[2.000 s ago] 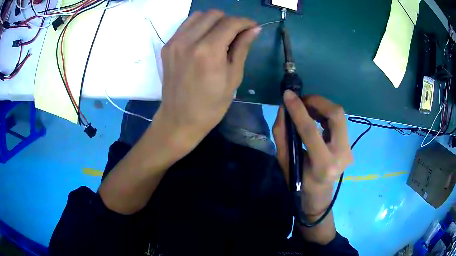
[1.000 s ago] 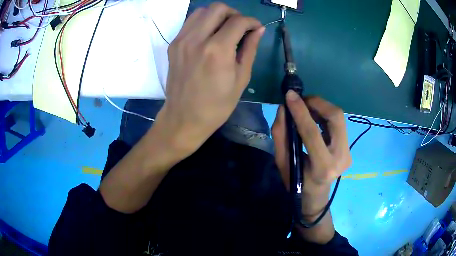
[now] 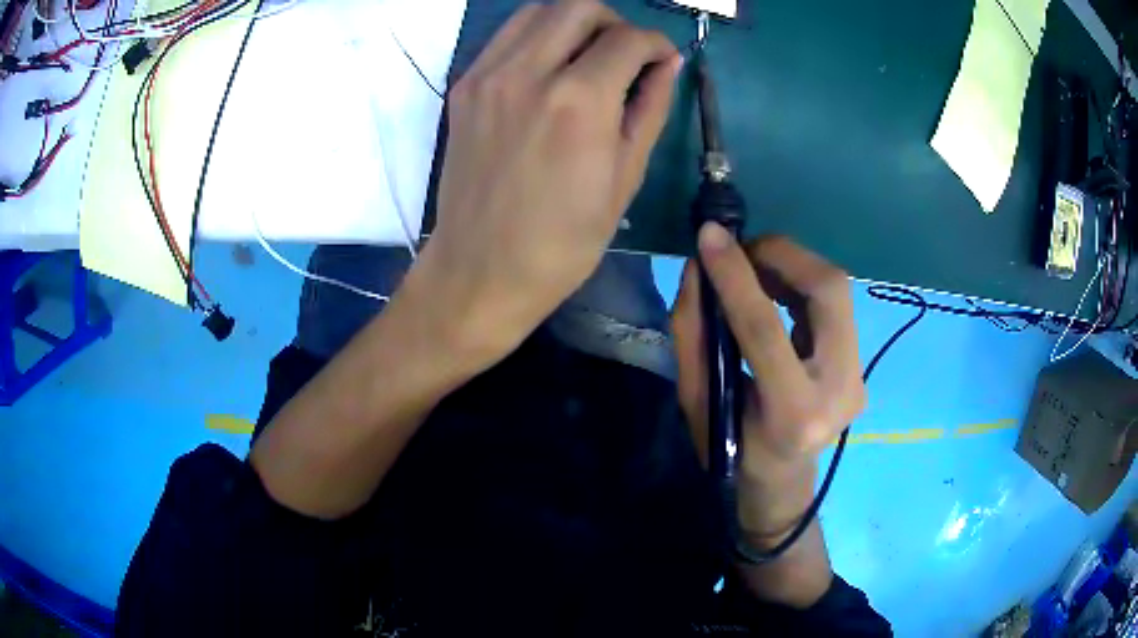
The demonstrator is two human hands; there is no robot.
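Note:
My right hand [image 3: 780, 349] holds the black handle of a soldering iron [image 3: 714, 206] from below. Its metal barrel points up to a tiny silvery connector [image 3: 701, 28] at the front edge of a small holding block [image 3: 709, 6], cut off by the top of the picture. My left hand [image 3: 537, 175] is just left of the connector, thumb and finger pinched together. A thin strand showed between these fingertips and the iron's tip earlier; now only a very short bit can be made out near the tip. The exact contact at the tip is too small to tell.
Wire harnesses [image 3: 156, 137] with black plugs lie at left on a white sheet [image 3: 312, 150] and yellow paper; one plug hangs over the edge. A yellow strip [image 3: 988, 119] and a dark box with yellowish face [image 3: 1065, 231] are at right. A carton [image 3: 1079, 430] stands on the floor.
My left hand has moved right, its fingertips now closer to the iron's tip. The visible strand is shorter. The iron and my right hand have shifted slightly left.

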